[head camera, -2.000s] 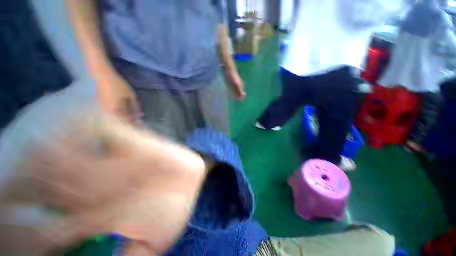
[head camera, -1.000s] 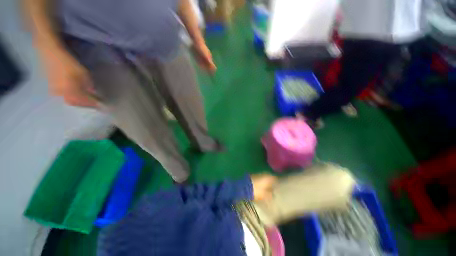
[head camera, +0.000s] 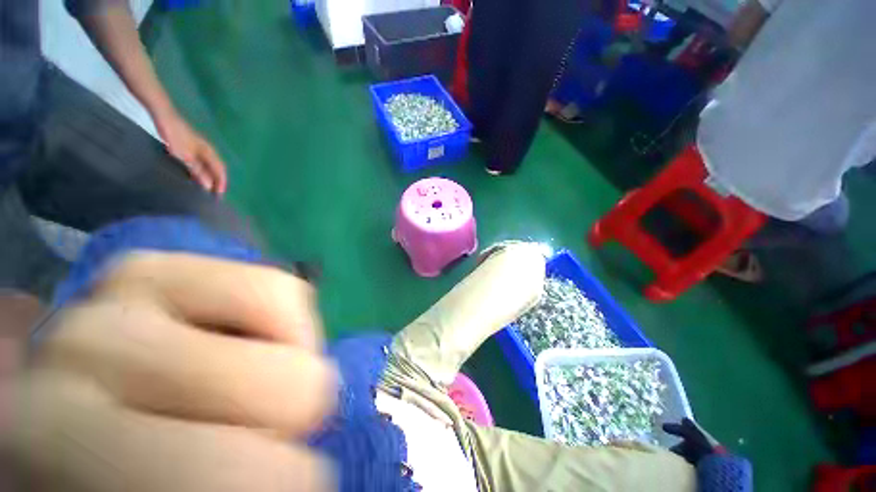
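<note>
A white tray (head camera: 678, 384) of small white-silver and green parts (head camera: 607, 399) rests on the edge of a blue bin (head camera: 608, 305) and by my thigh. The bin holds more such parts (head camera: 565, 315). My right hand (head camera: 693, 443), in a dark glove, is at the tray's lower right corner with its fingers over the rim. The thumb is hard to make out. My left hand (head camera: 192, 360) is bare, very close to the camera, large, blurred and cut off by the left edge. Its fingers look bent, and whether it holds anything cannot be told.
A pink stool (head camera: 437, 226) stands beyond my knee. Behind it are another filled blue bin (head camera: 434, 152) and a dark crate (head camera: 413, 45). A person in a white top sits by a red stool (head camera: 677, 226) at right. Another person stands at left, with a hand (head camera: 197, 159) hanging down.
The view has swung down and right. The white tray and my gloved right hand are now in view. My left hand is large and near the camera again. The green bin has left view.
</note>
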